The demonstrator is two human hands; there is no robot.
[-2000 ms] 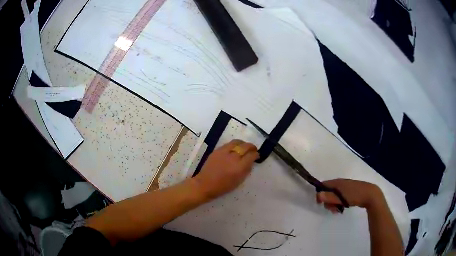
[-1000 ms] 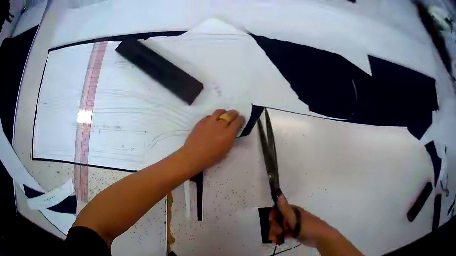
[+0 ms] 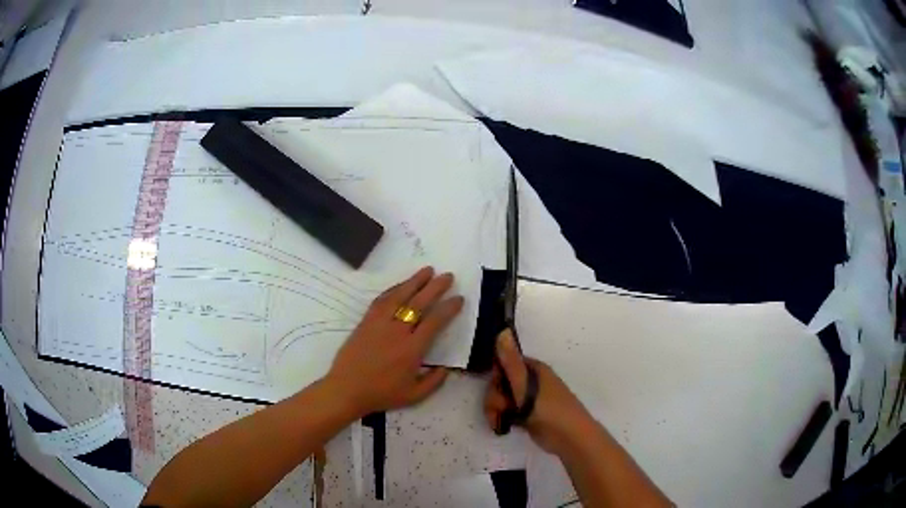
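Observation:
The tailor's shears (image 3: 511, 248) point away from me at the right edge of the white paper pattern (image 3: 318, 218), blades looking closed or nearly so. My right hand (image 3: 517, 392) holds their handles. My left hand (image 3: 392, 342), with a gold ring, lies flat with fingers spread on the pattern's lower right part. A strip of navy fabric (image 3: 487, 317) shows between the pattern's edge and the shears. A large black pattern weight (image 3: 293, 191) lies diagonally on the pattern. The clear ruler with a red-pink grid (image 3: 149, 228) lies across its left part.
Large navy fabric pieces (image 3: 636, 213) lie at the upper right. Small dark weights (image 3: 806, 439) lie at the lower right. Paper offcuts and navy scraps (image 3: 104, 454) are at the lower left. Small navy pieces (image 3: 510, 488) lie near the front of the speckled white table (image 3: 656, 397).
The view has swung and shifted. The shears, spread a second ago, now look closed or nearly closed and point straight ahead. My left hand has flattened on the pattern, its fingers more spread.

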